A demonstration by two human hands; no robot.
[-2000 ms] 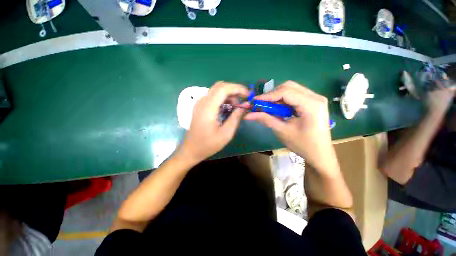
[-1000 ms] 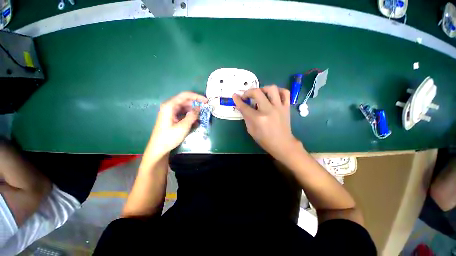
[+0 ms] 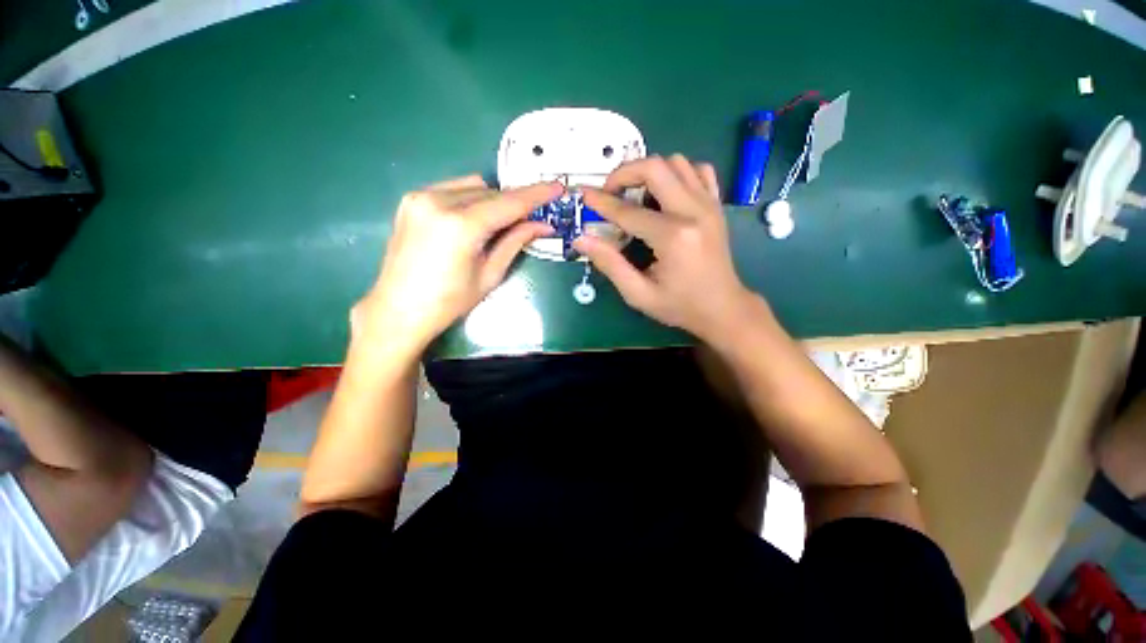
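Note:
A white housing shell (image 3: 572, 131) with two dark round holes lies on the green bench in front of me. A blue circuit board (image 3: 564, 224) sits over its lower half, with part of the blue battery cell (image 3: 592, 214) beside it. My left hand (image 3: 440, 251) holds the board's left side with thumb and fingers. My right hand (image 3: 672, 245) holds its right side. The fingertips hide part of the board and battery. A small white wired disc (image 3: 583, 293) hangs out below the shell onto the bench.
To the right lie a blue battery (image 3: 754, 157) wired to a grey plate (image 3: 826, 136), a battery with board (image 3: 999, 248) and a pegged shell (image 3: 1100, 195). A dark device (image 3: 38, 189) stands left. An open carton (image 3: 993, 440) is below the bench edge. People sit on both sides.
The board has moved from left of the shell onto it, and both hands are now at it. The battery lies in the shell instead of under my right fingers alone. The view has shifted.

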